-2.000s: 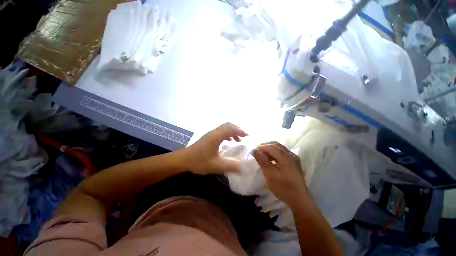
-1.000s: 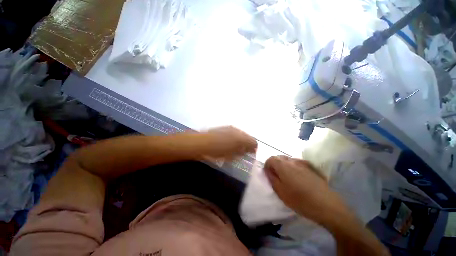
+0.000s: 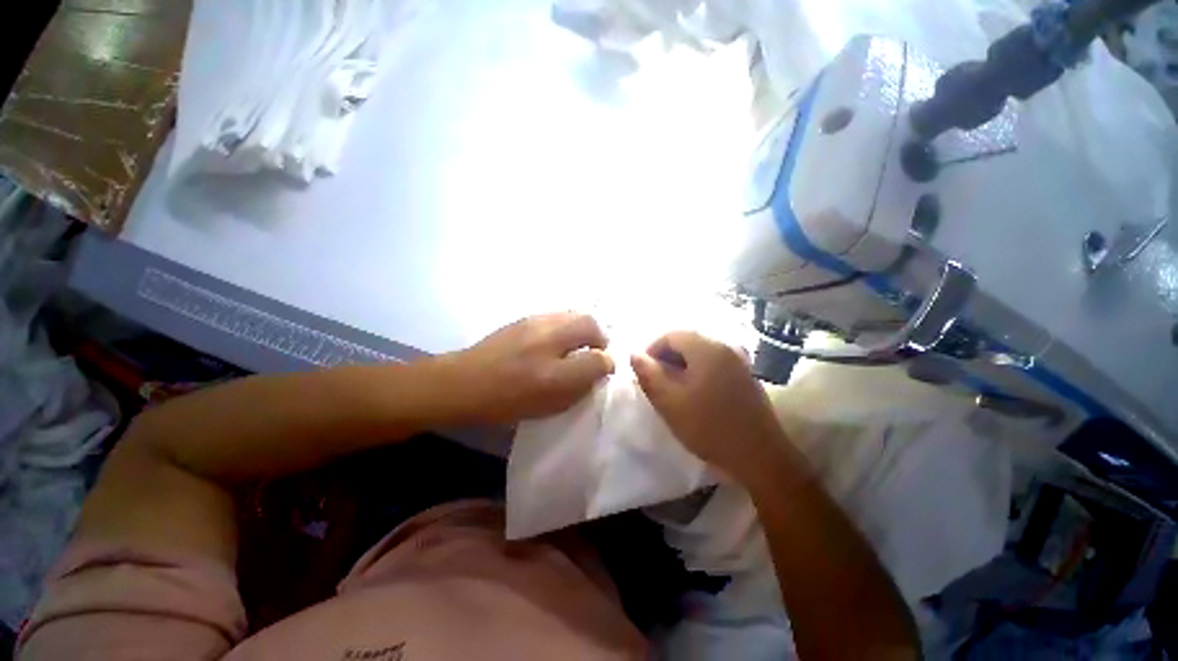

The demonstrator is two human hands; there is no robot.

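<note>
A small white fabric piece (image 3: 601, 458) is spread between my hands and hangs over the table's front edge. My left hand (image 3: 549, 368) pinches its upper left part. My right hand (image 3: 698, 394) pinches its upper edge just beside, with the fingertips of both hands close together. The presser foot and needle area is lost in glare and behind the head of the sewing machine (image 3: 840, 168), right of my hands. Larger white cloth (image 3: 891, 497) hangs right of my right hand.
A stack of white strips (image 3: 278, 91) lies at the upper left of the table. A brown taped carton (image 3: 91, 97) is at the far left. The grey ruler-marked edge (image 3: 258, 316) runs along the front. A dark ribbed lamp arm (image 3: 1008, 84) crosses above the machine.
The white piece, earlier bunched and then folded at my right hand, is now spread flat between both hands. My left hand has closed on it. The view has moved closer to the machine.
</note>
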